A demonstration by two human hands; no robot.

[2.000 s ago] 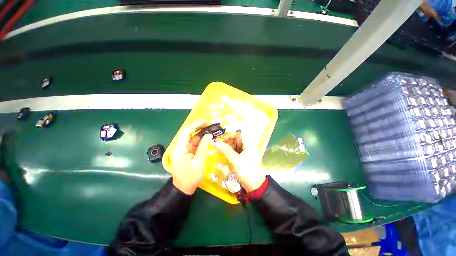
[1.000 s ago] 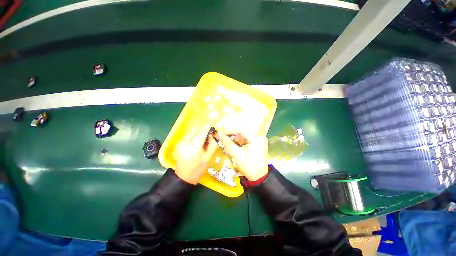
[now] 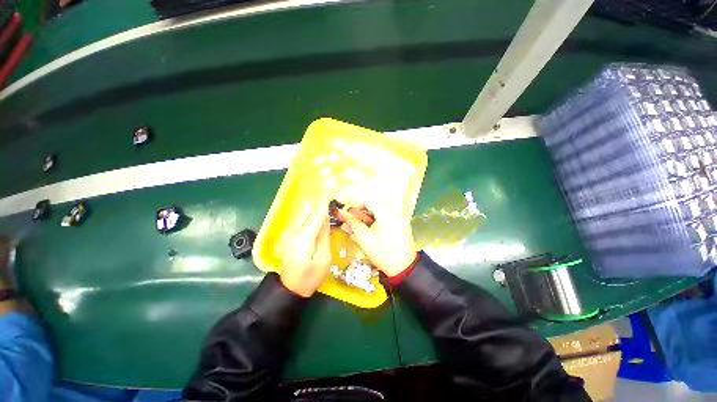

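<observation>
A yellow tray (image 3: 277, 228) lies on the green bench, with small white bits across its bright inside and a heap near its front corner. My left hand (image 3: 305, 250) and my right hand (image 3: 384, 239) meet over the tray. They hold a small dark unit (image 3: 336, 212) between their fingertips, mostly hidden by the fingers and blurred by glare. A red band is on my right wrist. No tool can be made out.
A black housing (image 3: 241, 243) and a unit with a silver-white patch (image 3: 167, 220) lie left. More units lie further left. Right are a yellowish film patch (image 3: 450, 220), a wire spool (image 3: 560, 290), stacked blister trays (image 3: 621, 169) and a metal post (image 3: 519, 67). A person's blue sleeve (image 3: 23, 345) shows lower left.
Two seconds ago a larger part of the dark unit showed above my fingers; now only a small part shows. The camera view has shifted and tilted. A neighbouring person's hand now shows at the left edge.
</observation>
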